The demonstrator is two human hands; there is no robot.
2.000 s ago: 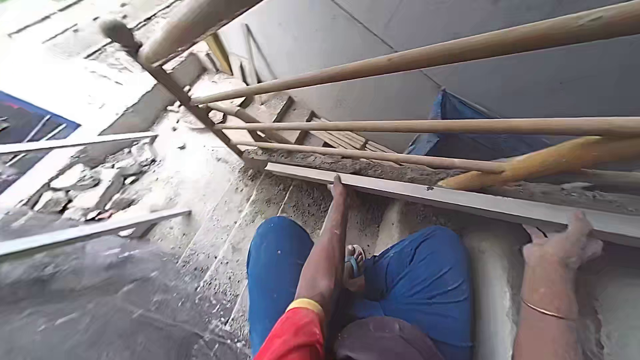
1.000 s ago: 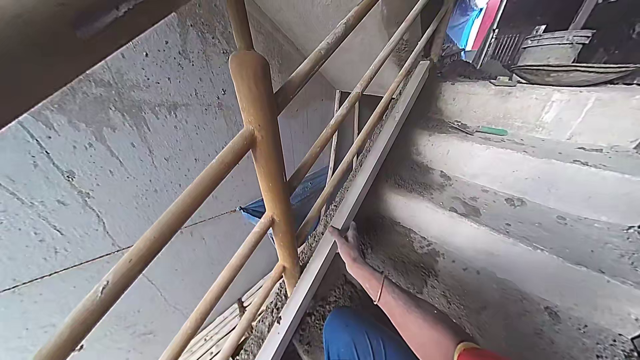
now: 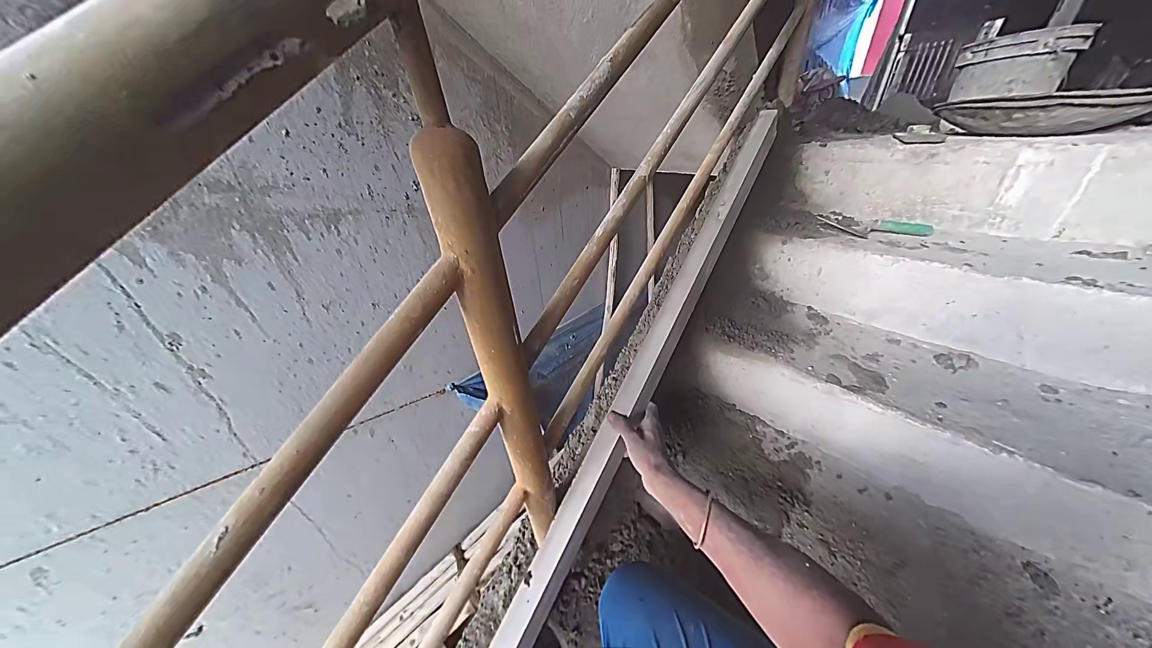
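My right hand (image 3: 646, 443), with a thin band round its wrist, grips the edge of a long pale straight bar (image 3: 670, 337), its thumb on the upper face and its fingers at the stair side. The bar slopes up along the side of the concrete stairs. Rough grey mortar (image 3: 621, 371) runs between it and the lowest rail of a tan tubular railing (image 3: 486, 261). My left hand is out of view. A trowel with a green handle (image 3: 903, 229) lies on a step to the upper right.
Concrete steps (image 3: 900, 423) rise at the right. On top stand a mortar-stained bucket (image 3: 1021, 63) and a wide shallow pan (image 3: 1048, 112). Beyond the railing are a grey wall (image 3: 207, 360), blue sheeting (image 3: 562, 355) and a taut rope (image 3: 207, 486). A thick handrail (image 3: 153, 117) crosses the upper left.
The view has swung from down the stairs to up them. My left hand, on the bar two seconds ago, has left the view. My right hand remains at the bar.
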